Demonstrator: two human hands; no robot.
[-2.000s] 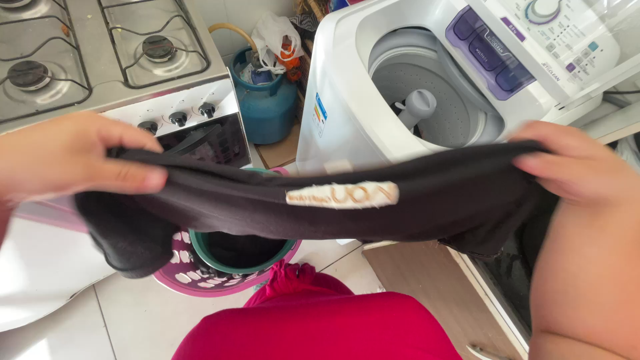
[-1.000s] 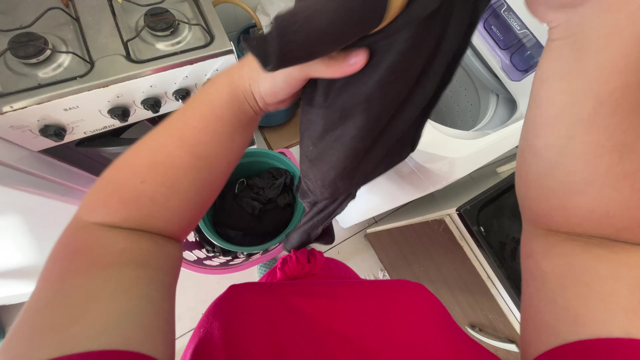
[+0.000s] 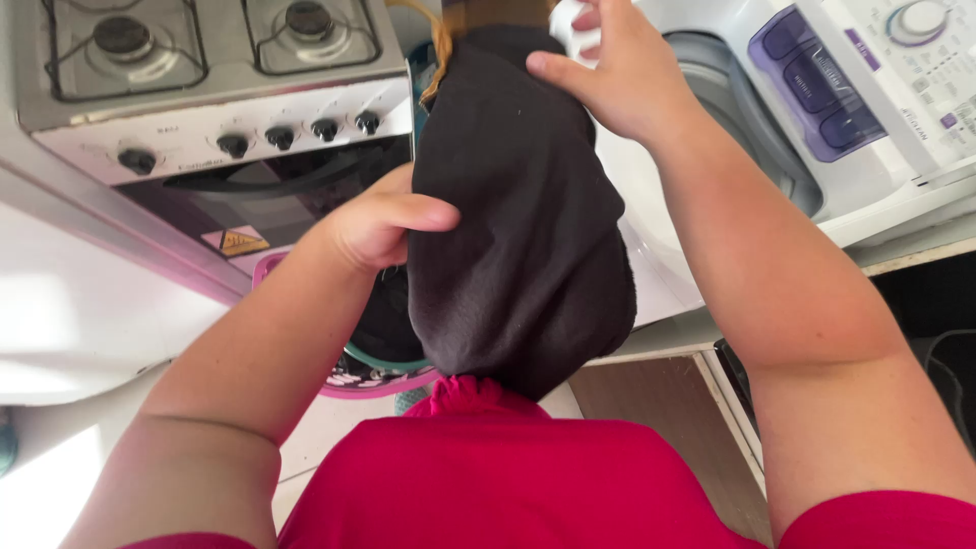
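Note:
A dark garment [image 3: 518, 206] hangs in front of me, with a brownish blurred band at its top edge. My left hand [image 3: 396, 217] grips its left side, the thumb on the near face and the fingers behind the cloth. At the upper right of the garment is my right hand [image 3: 610, 72], thumb and fingers apart, the thumb tip over the cloth's edge; whether it pinches any fabric cannot be told. Behind the cloth, a green bucket [image 3: 385, 360] with dark cloth inside shows in part, within a pink basket [image 3: 347, 393].
On the left stands a gas stove [image 3: 229, 114] with black knobs. An open white top-loading washing machine [image 3: 663, 259] is on the right, beside its purple dispenser [image 3: 816, 84]. Below it is a brown cabinet door [image 3: 663, 427]. An orange hose [image 3: 438, 46] runs behind the garment.
Two seconds ago both hands held the dark garment stretched sideways, with a light printed patch showing. Now it hangs lengthwise, my left hand at its side and my right hand near its top.

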